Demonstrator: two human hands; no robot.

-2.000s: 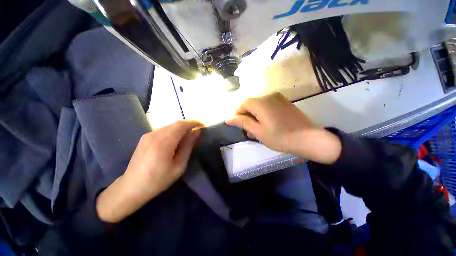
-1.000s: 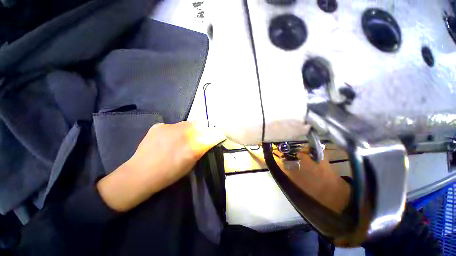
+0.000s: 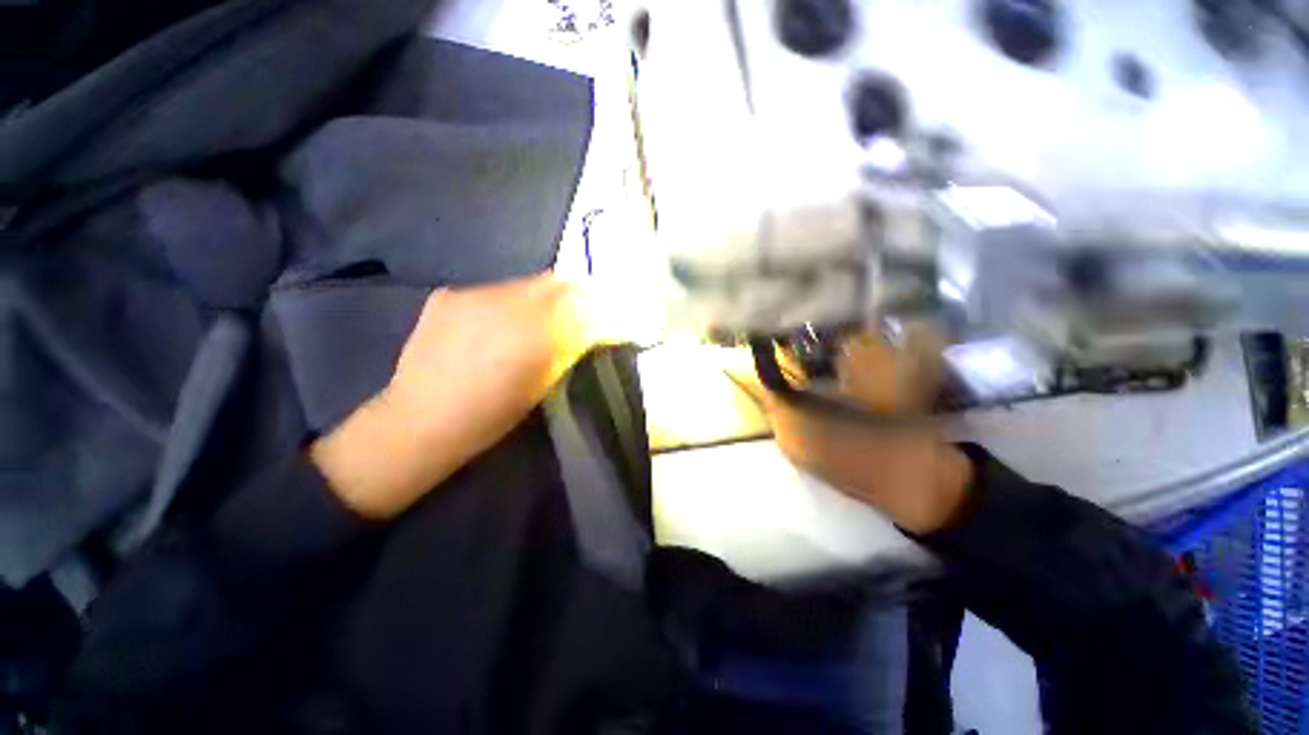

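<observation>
The dark grey garment (image 3: 431,194) lies heaped at the left of the white sewing machine (image 3: 1206,129). My left hand (image 3: 481,359) is closed on a folded edge of the garment, beside the bright lamp spot; its fingertips are washed out by the glare. A narrow grey strip of fabric (image 3: 596,474) hangs below it. My right hand (image 3: 861,438) is under the machine head, partly hidden by blurred metal parts; its fingers and anything in them cannot be made out. The needle area is hidden.
The white machine table (image 3: 761,520) runs under the head to the right. A blue basket (image 3: 1263,574) stands at the lower right edge. A dark tray recess (image 3: 1269,381) is at the right. More dark fabric covers the lap.
Since two seconds ago the machine head fills more of the view, and my right hand has gone from the fabric edge to behind its metal parts. Over the last second the metal guard has blurred and shifted.
</observation>
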